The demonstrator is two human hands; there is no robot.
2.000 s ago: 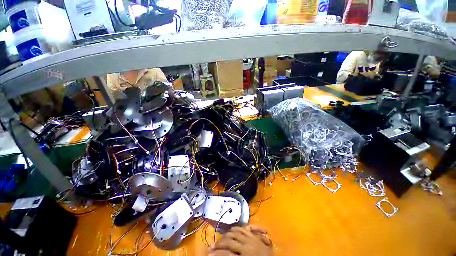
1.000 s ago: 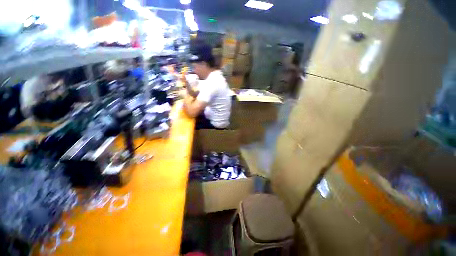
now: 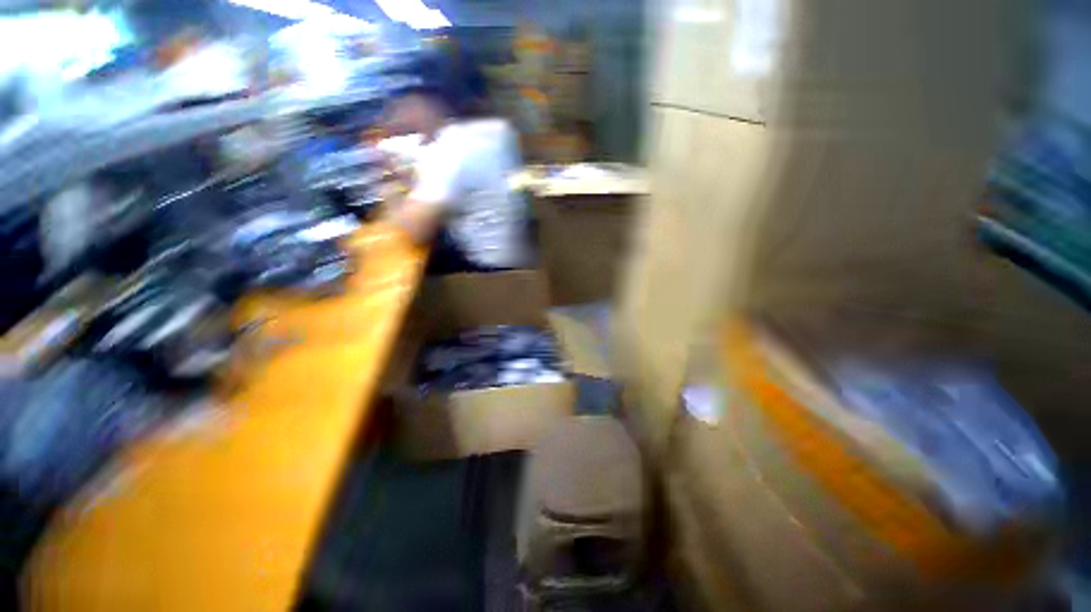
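The view is strongly blurred, and neither of my hands is in the picture. The orange-yellow bench [image 3: 257,460] runs from the lower left up to the middle. A blurred bluish-grey heap [image 3: 60,418], which looks like the clear plastic bag of small parts, lies at its left. An open brown cardboard box [image 3: 509,418] stands beside the bench, with dark and silvery parts [image 3: 497,356] inside.
A person in a white top [image 3: 479,197] is at the bench's far end. A brown stool [image 3: 583,490] stands below the box. Tall cardboard boxes [image 3: 849,179] rise at the right. An open box there holds bluish plastic [image 3: 957,430].
The view has swung right from the housing pile and bench to the boxes and stool. The hand seen two seconds ago is out of the picture.
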